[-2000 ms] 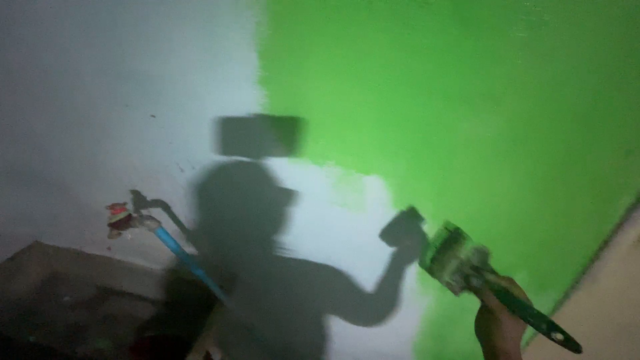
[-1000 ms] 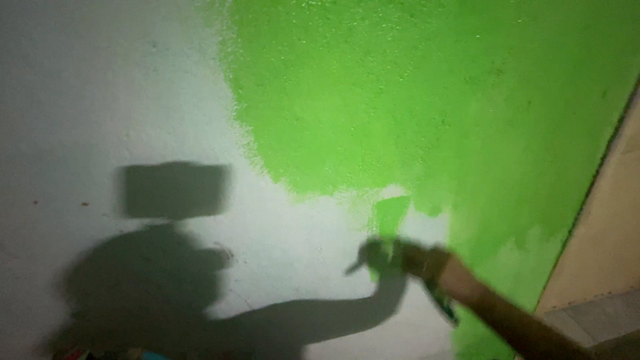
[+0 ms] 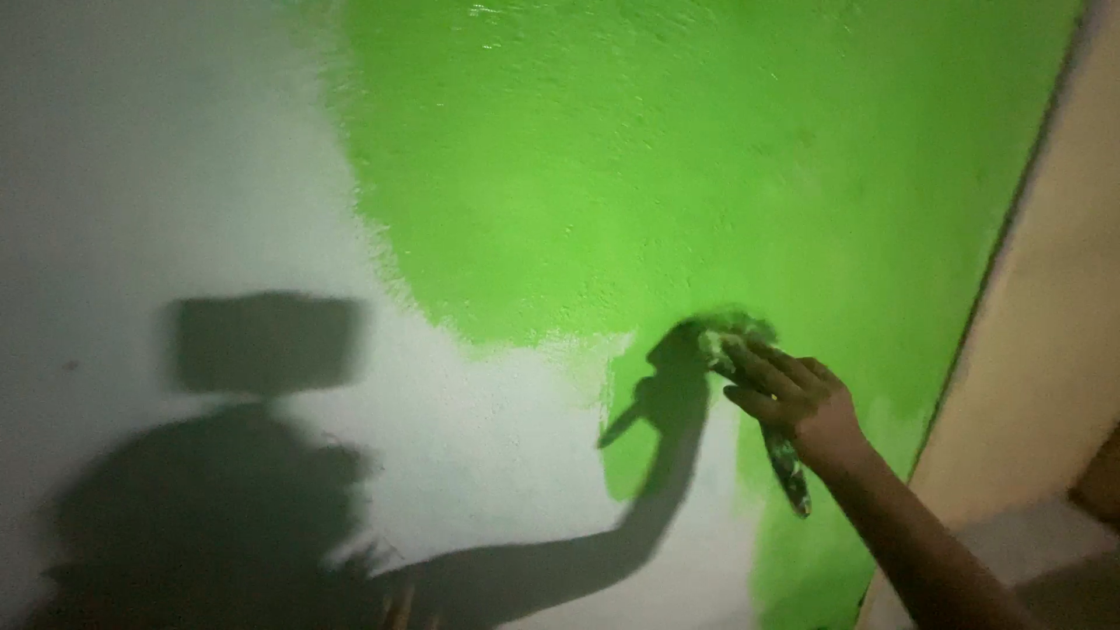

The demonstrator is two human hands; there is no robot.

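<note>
My right hand (image 3: 801, 398) grips a paintbrush (image 3: 787, 472) in front of the wall, right of the middle. The brush's dark green, paint-smeared handle slants down below my palm, and its head lies up by my fingertips at the green paint. Bright green paint (image 3: 560, 175) covers the upper and right part of the wall and looks wet in places. A pale unpainted area (image 3: 499, 437) lies left and below, with a green strip running down into it beside my hand. My left hand is not in view.
Shadows of a head, a box-like shape and an arm fall across the pale wall (image 3: 87, 219). At the right, a dark edge borders a beige surface (image 3: 1032, 350). Part of a brown object (image 3: 1098, 481) shows at the far right, and a thin light-brown thing (image 3: 399, 608) at the bottom.
My right hand has brought the brush from the lower right onto the wall. A green strip two seconds ago absent now runs down the pale area. The view has shifted.
</note>
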